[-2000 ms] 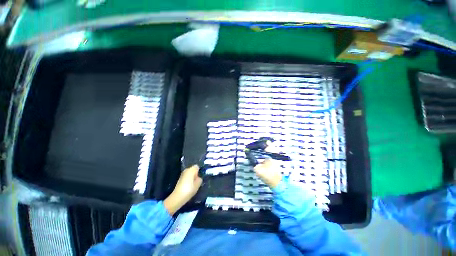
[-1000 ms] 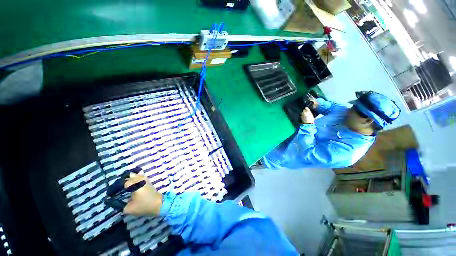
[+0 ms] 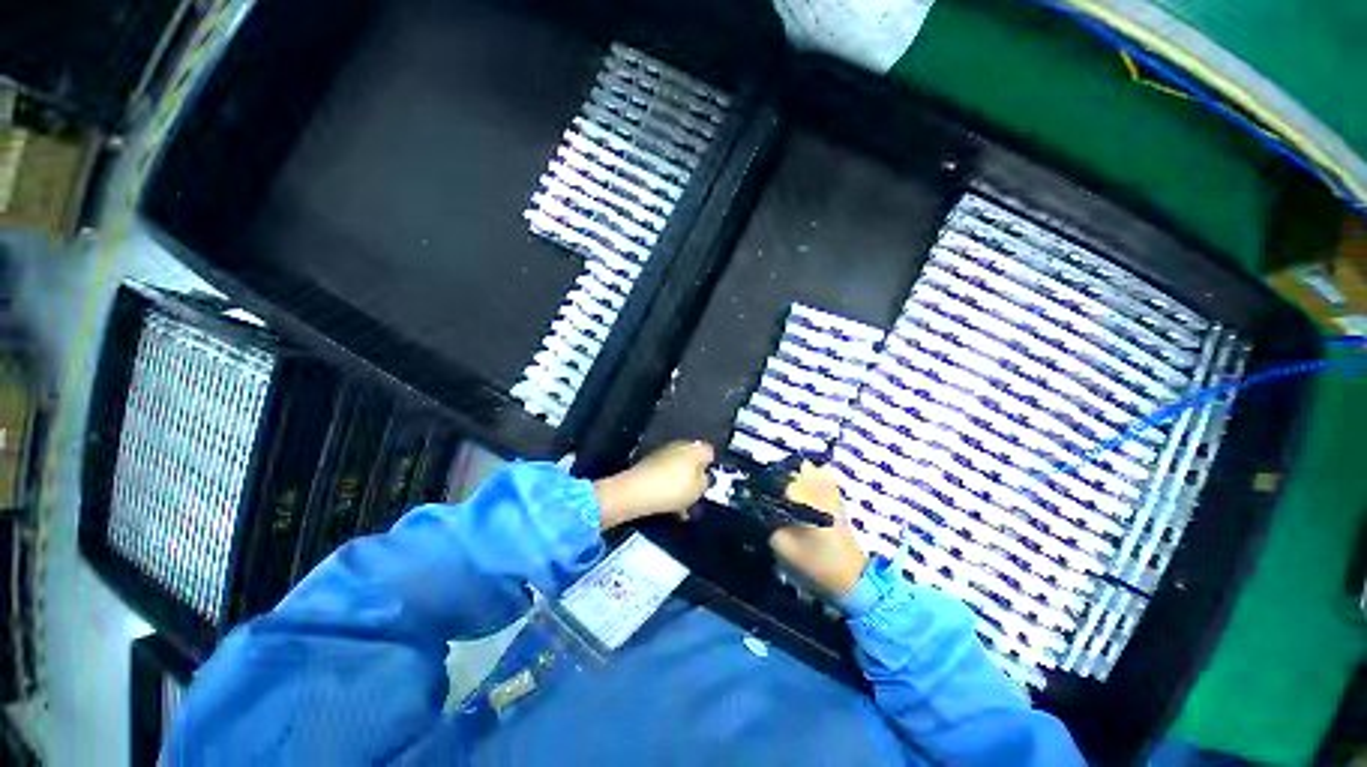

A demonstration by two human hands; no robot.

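Observation:
My left hand (image 3: 660, 481) is closed on the end of a small silver-white part (image 3: 723, 486) over the front of the right black tray (image 3: 885, 128). My right hand (image 3: 819, 537) holds a black plier-like tool (image 3: 772, 492), its front end close to the part. Whether the jaws touch it cannot be told. Rows of silver-white parts (image 3: 1034, 435) fill the right side of this tray, with a smaller block of rows (image 3: 817, 375) beside them.
A left black tray (image 3: 405, 195) holds rows of parts (image 3: 637, 158) along its right side. A lower tray of parts (image 3: 188, 450) stands at the left. A blue hose (image 3: 1199, 402) crosses the right tray. A badge (image 3: 625, 590) hangs at my waist.
The view has swung back left, away from the coworker. My left hand, out of view a second ago, is back in view, holding a part at the tool. The tool has moved off the rows.

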